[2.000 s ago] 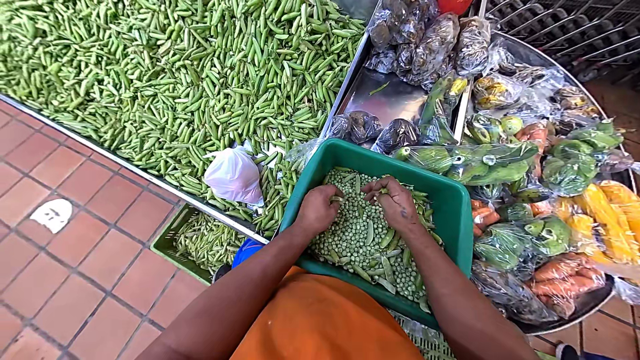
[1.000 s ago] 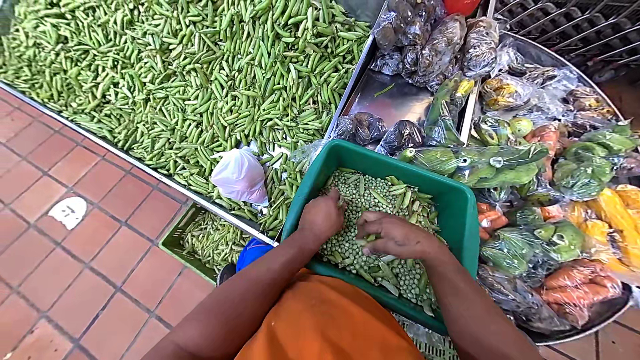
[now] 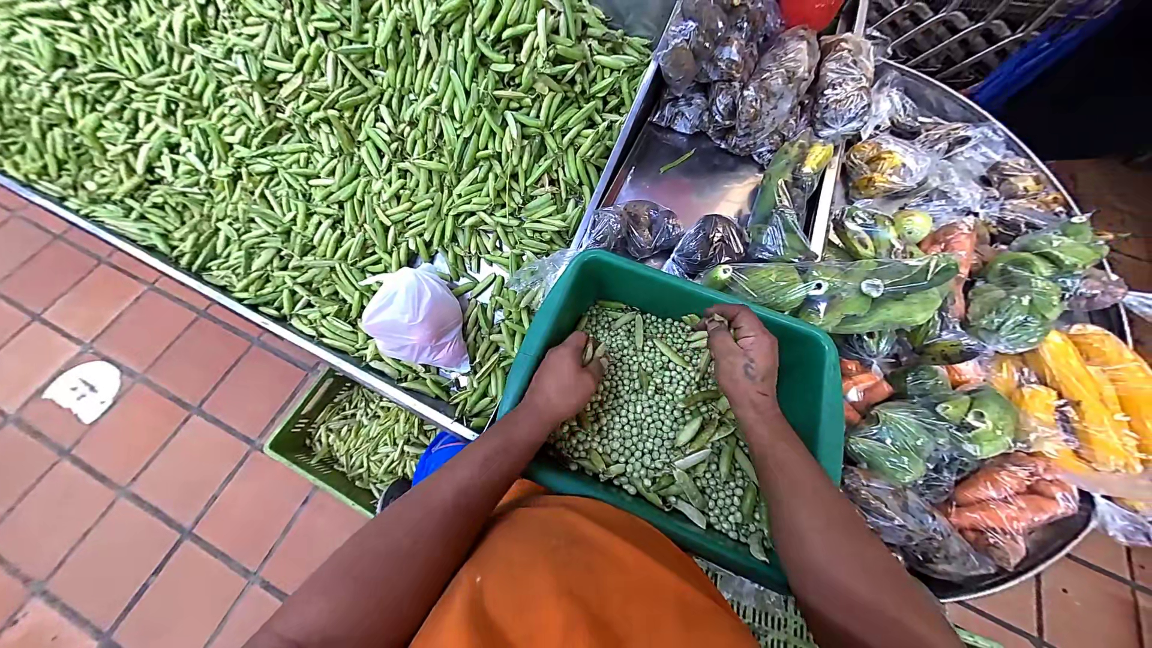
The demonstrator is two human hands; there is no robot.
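A green plastic tub (image 3: 814,387) holds shelled peas (image 3: 630,396) with pods and empty husks among them. My left hand (image 3: 567,376) is over the tub's left side, its fingers closed on pale green pods. Near the tub's back right, my right hand (image 3: 742,355) has its fingertips closed around a pea pod, partly hidden by the fingers. Both hands are above the peas, apart from each other. Husks lie mostly along the right and front of the pea layer.
A large heap of pea pods (image 3: 360,135) fills the metal-edged stand at left, with a tied white plastic bag (image 3: 416,317) on its edge. Below is a green crate (image 3: 310,450) of pods. Bagged vegetables (image 3: 918,288) crowd a round tray at right. Bagged dark produce (image 3: 765,90) lies behind the tub.
My right hand has moved from above the middle of the peas toward the tub's back right, and its fingers, looser one second ago, have closed on a pod.
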